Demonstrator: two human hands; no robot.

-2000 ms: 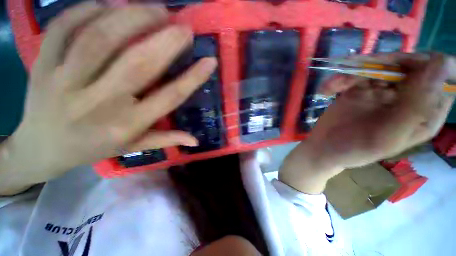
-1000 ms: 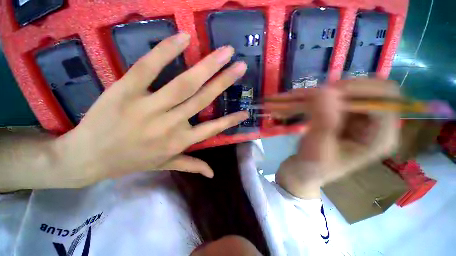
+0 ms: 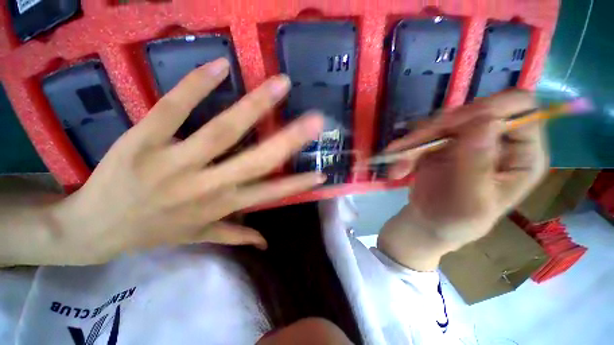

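Observation:
A red foam tray (image 3: 370, 81) holds several black handset housings in pockets, among them the middle unit (image 3: 316, 60). The far-left unit has a small black square (image 3: 93, 99) on its plain end. My left hand (image 3: 182, 168) lies spread over the second and middle units, its fingertips at the middle unit's lower end. My right hand (image 3: 478, 168) holds tweezers (image 3: 524, 120) like a pen, the blurred tip near the wall right of the middle unit. A clear film seems to lie by that unit's lower end; its outline is unclear.
A green bench top (image 3: 580, 135) shows at the right. Below right are a brown cardboard box (image 3: 495, 266) and stacked red foam pieces (image 3: 559, 249). The tray's near edge is above the wearer's lap, with dark hair hanging below it.
The tray shows more of its left units than two seconds ago. Since one second ago, my left fingers have moved slightly left, and the right hand's tweezers have tilted, with the tip lower.

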